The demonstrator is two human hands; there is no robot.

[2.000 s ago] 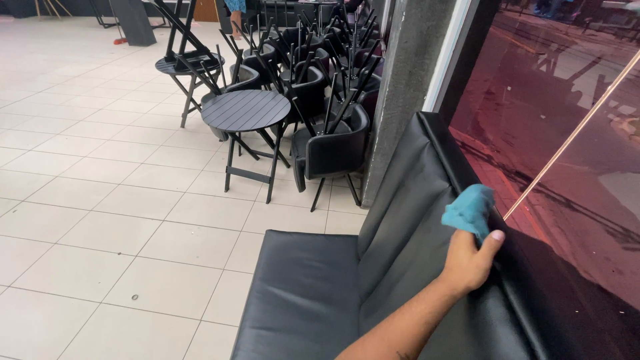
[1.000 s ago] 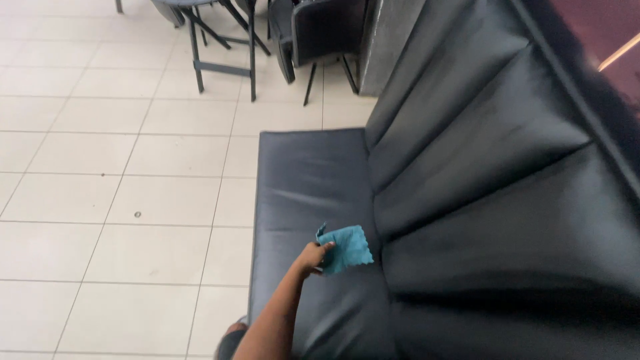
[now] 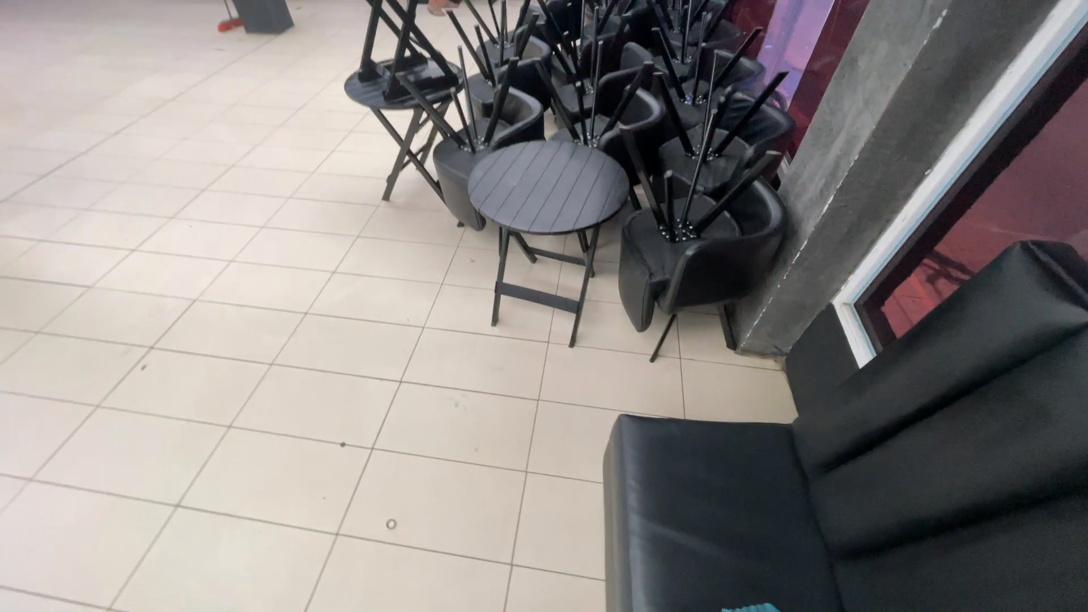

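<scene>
Neither my left hand nor my right hand shows in the head view. Just the edge of a teal cloth [image 3: 751,608] peeks in at the bottom, over the seat of a black padded bench [image 3: 722,501]; whether a hand holds it is hidden below the frame. The bench's ribbed backrest [image 3: 952,416] rises on the right, beside a window with a white and dark frame.
A round black slatted folding table [image 3: 548,187] stands beyond the bench. Behind it are several black tub chairs [image 3: 731,246], many stacked with legs up. A second round table [image 3: 404,85] bears folded furniture. A grey pillar [image 3: 858,161] stands at the right on the tiled floor [image 3: 280,399].
The hand with the teal cloth was at the backrest top, then over the seat; now the hand is out of view. The view has swung up and left since one second ago.
</scene>
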